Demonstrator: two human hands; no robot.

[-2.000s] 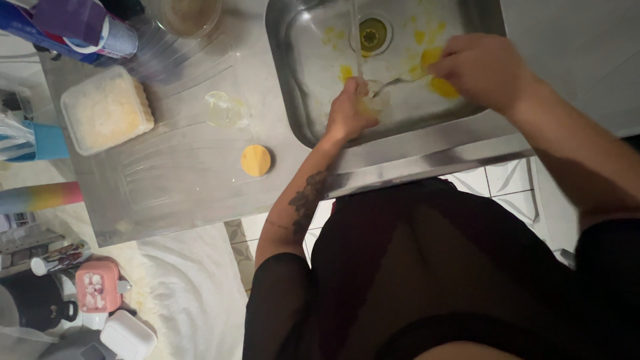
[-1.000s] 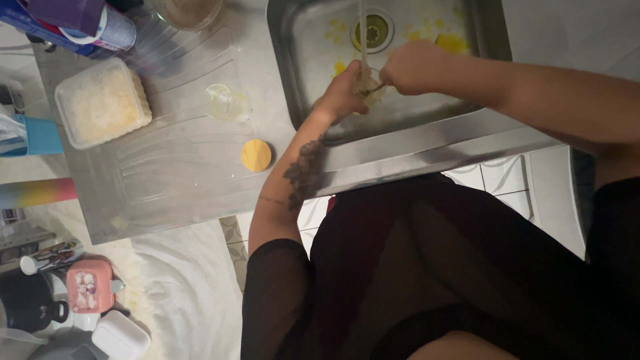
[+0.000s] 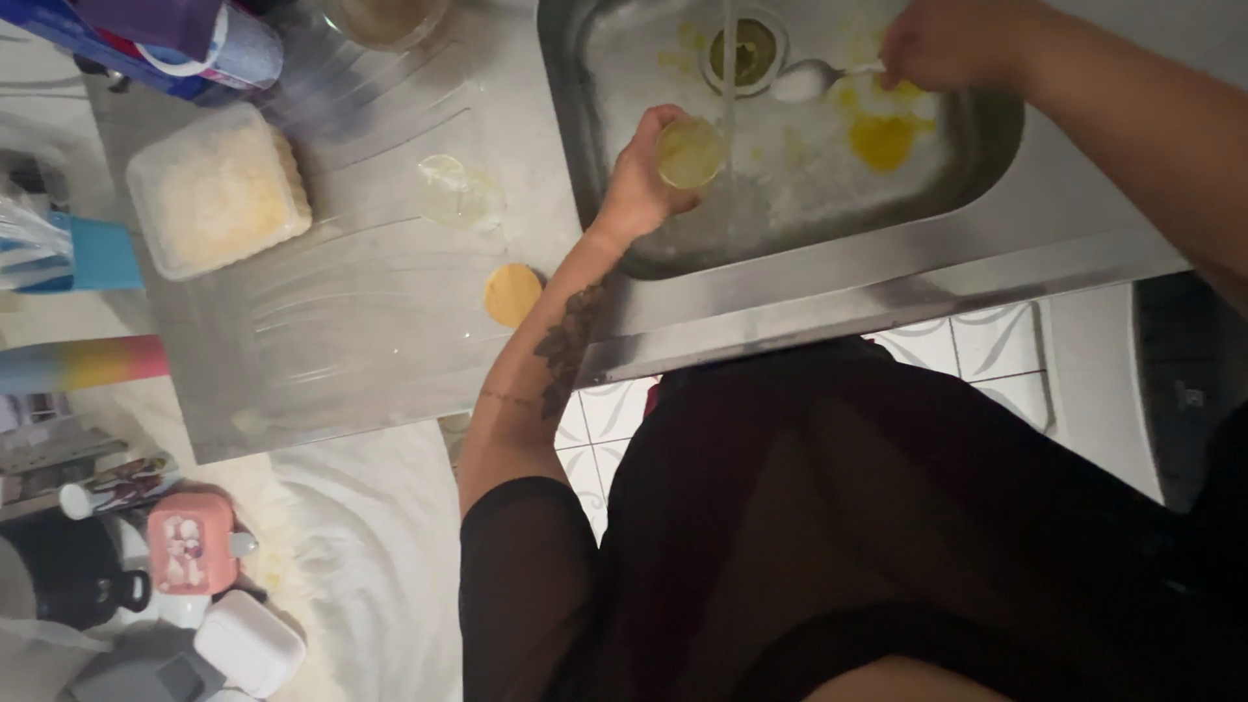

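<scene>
Over the left part of the steel sink [image 3: 673, 268], my left hand [image 3: 643, 180] holds a small clear jar or glass [image 3: 689, 153] with cloudy yellowish contents. A thin stream of water [image 3: 729, 117] falls just beside it. My right hand [image 3: 951, 44], at the sink's upper right, grips the handle of a metal spoon [image 3: 804, 80], whose bowl lies near the drain [image 3: 746, 54]. Yellow residue [image 3: 882, 141] is spread on the sink floor below that hand. On the counter left of the sink lie a round wooden-looking lid [image 3: 513, 295] and a clear wet puddle or film [image 3: 456, 190].
A clear plastic tub [image 3: 219, 190] of pale food stands on the steel counter [image 3: 370, 341]. Behind it are a blue package and a round clear container [image 3: 385, 15]. At lower left are a pink container [image 3: 192, 543], a white container [image 3: 250, 643] and a black pot [image 3: 68, 565].
My hands were close together at the spoon and jar a second ago; now they are apart. My right hand has moved right with the spoon.
</scene>
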